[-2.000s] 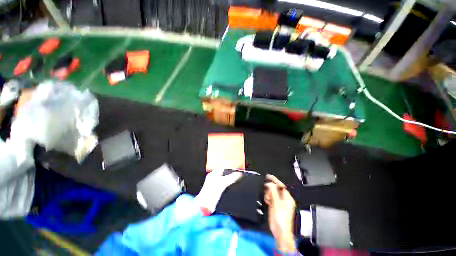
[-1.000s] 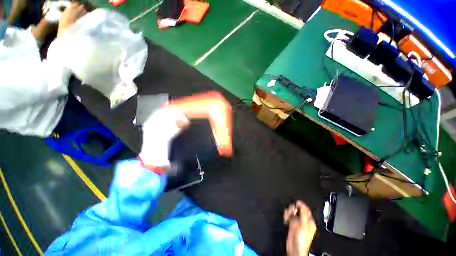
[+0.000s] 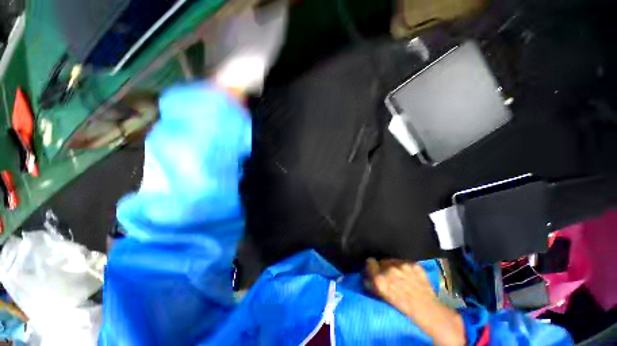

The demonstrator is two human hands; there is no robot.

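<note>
My left hand [image 3: 247,67], in a white glove, is blurred and stretched forward at the upper left, by the edge of the green surface. A pale shape lies at its fingers; I cannot tell if it is held. My bare right hand [image 3: 406,290] is low at the centre, against my blue jacket, fingers bent; its grip is unclear. A grey-looking flat box [image 3: 453,105] lies on the black bench [image 3: 311,149] at the right, with a white label [image 3: 404,135]. A darker flat box [image 3: 504,219] lies nearer me, with another white label [image 3: 446,228].
A dark blue panel with a bright edge [image 3: 128,30] is at the top left. Red-orange pads [image 3: 22,118] lie on green at the far left. A crumpled translucent bag [image 3: 51,270] is at the lower left. A magenta sheet [image 3: 592,253] and small dark items are at the lower right.
The view has swung and tilted. My left hand, earlier at a black box and an orange pad near me, has reached forward. My right hand now shows close to my jacket.
</note>
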